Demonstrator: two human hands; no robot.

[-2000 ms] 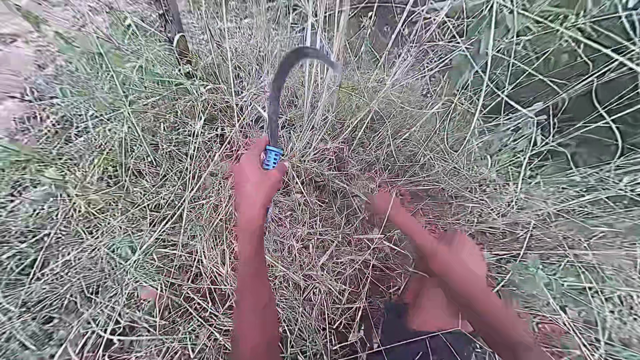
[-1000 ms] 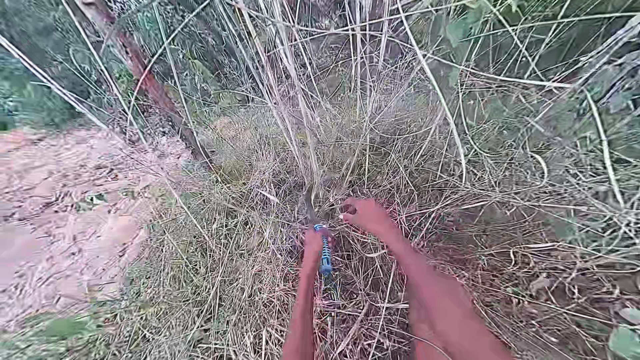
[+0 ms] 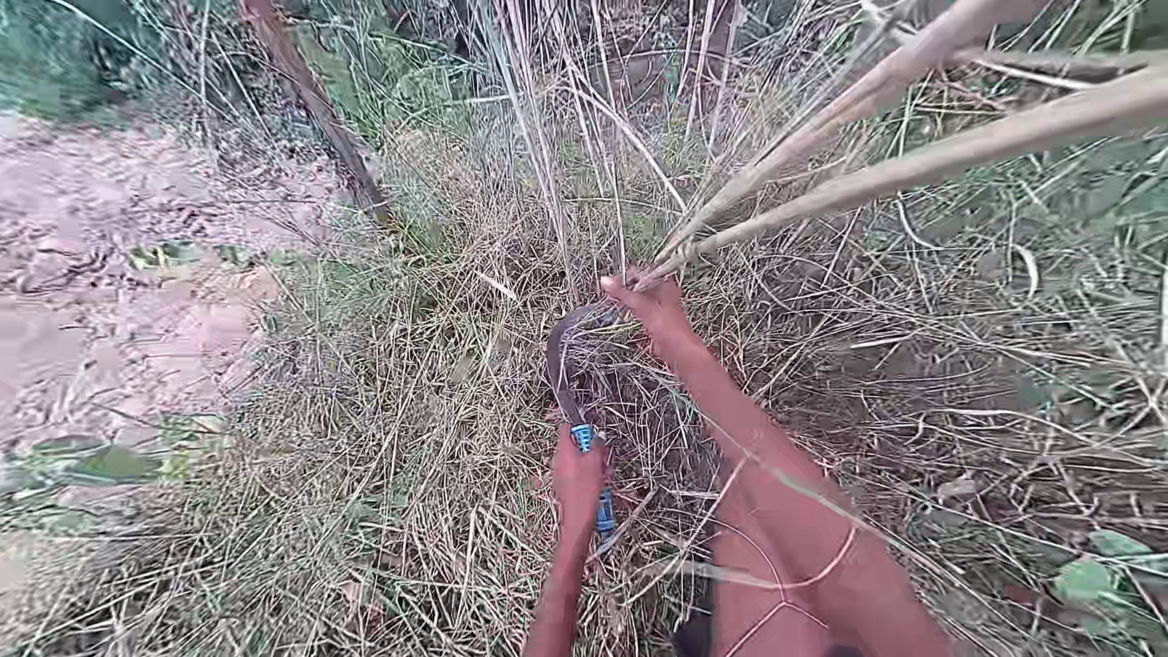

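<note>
My left hand (image 3: 577, 470) is closed around the blue handle (image 3: 606, 513) of a sickle at the lower middle of the view. The sickle's curved dark metal blade (image 3: 558, 360) points away from me and hooks to the right, its tip hidden among grass just below my other hand. My right hand (image 3: 652, 297) grips a bunch of long dry stalks (image 3: 785, 205) near their lower end. Those stalks lean up and to the right across the view. Dry grass (image 3: 456, 429) lies around both hands.
A slanting brown wooden post or trunk (image 3: 315, 105) stands at the upper left. Beyond it at the left is bare pinkish ground (image 3: 119, 301). Upright dry stems (image 3: 538, 128) rise ahead of my hands. Tangled stems cover the right side, with green leaves (image 3: 1086, 579) low down. My bare leg shows at the bottom.
My right hand, seen with nothing clear in it a second ago, now holds stalks that lean to the right. The sickle, raised two seconds ago, is down in the grass. The view has shifted.
</note>
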